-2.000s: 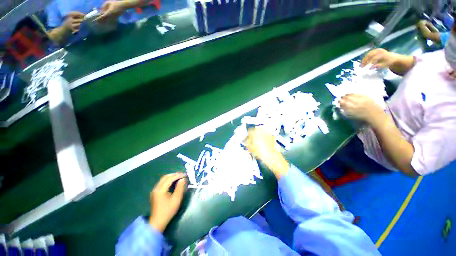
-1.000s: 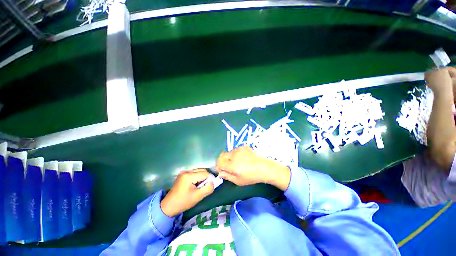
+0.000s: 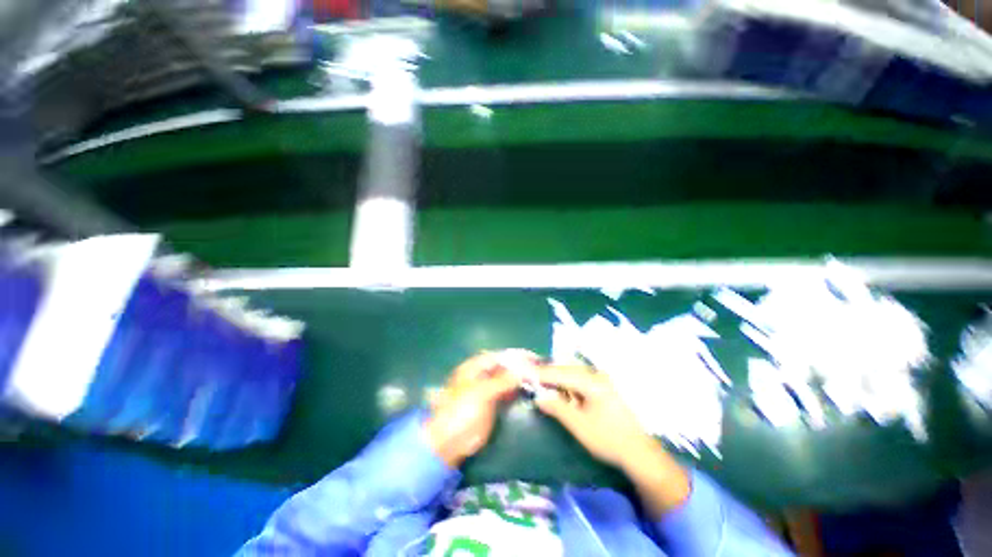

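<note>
My left hand [image 3: 474, 405] and my right hand [image 3: 591, 410] meet fingertip to fingertip in front of my chest. A small white piece [image 3: 529, 383] shows between the fingertips of both hands; blur hides its shape. A heap of small white strips [image 3: 664, 375] lies just right of my right hand on the dark-green work surface. A second heap of strips [image 3: 838, 337] lies further right.
Blue-sided cartons [image 3: 201, 364] stand in a leaning row at the left, one with a white face showing. A pale edge rail [image 3: 609, 275] borders the green belt. A white divider bar [image 3: 386, 207] crosses the belt. More strips and cartons lie across the line.
The view has turned left, so the strip heaps sit further right and more of the carton row shows. My hands have stayed together at the small white piece since one second ago.
</note>
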